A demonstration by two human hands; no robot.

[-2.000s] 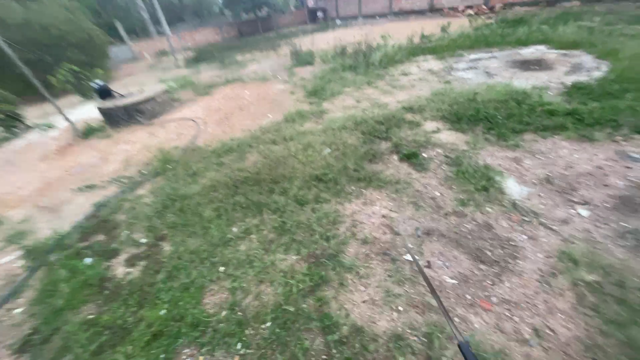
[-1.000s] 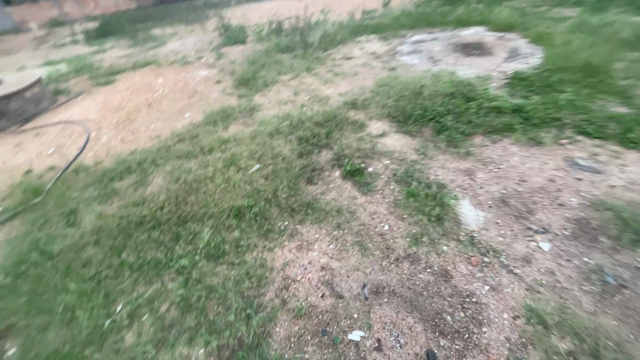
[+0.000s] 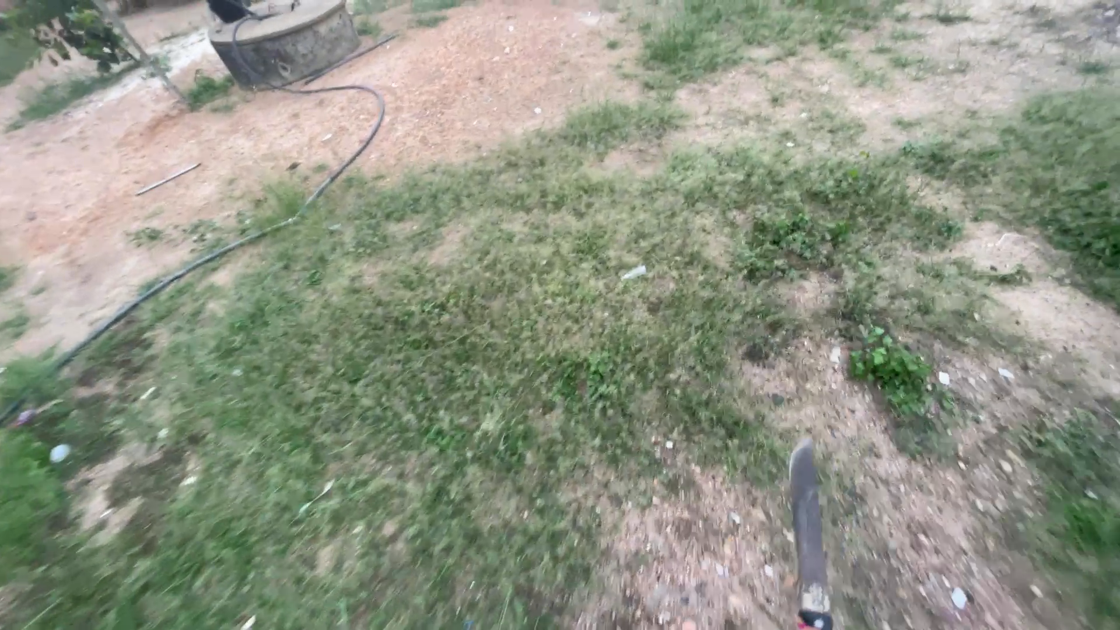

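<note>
The dark metal blade of a machete [image 3: 808,521] points up from the bottom edge, right of centre, over the pebbly soil. Only the top of its dark handle shows, with a bit of red beside it. Neither my left hand nor my right hand is in view, so what holds the machete is hidden below the frame.
A long dark hose [image 3: 219,251] curves across the left side to a round concrete well ring [image 3: 302,52] with a black object on top. A thin rod [image 3: 168,179] lies on reddish dirt. Low grass [image 3: 490,350], a leafy weed [image 3: 892,372] and small litter cover the ground.
The machete, out of sight one second ago, shows again at the bottom; two seconds ago it slanted up to the left. The view has swung left and down.
</note>
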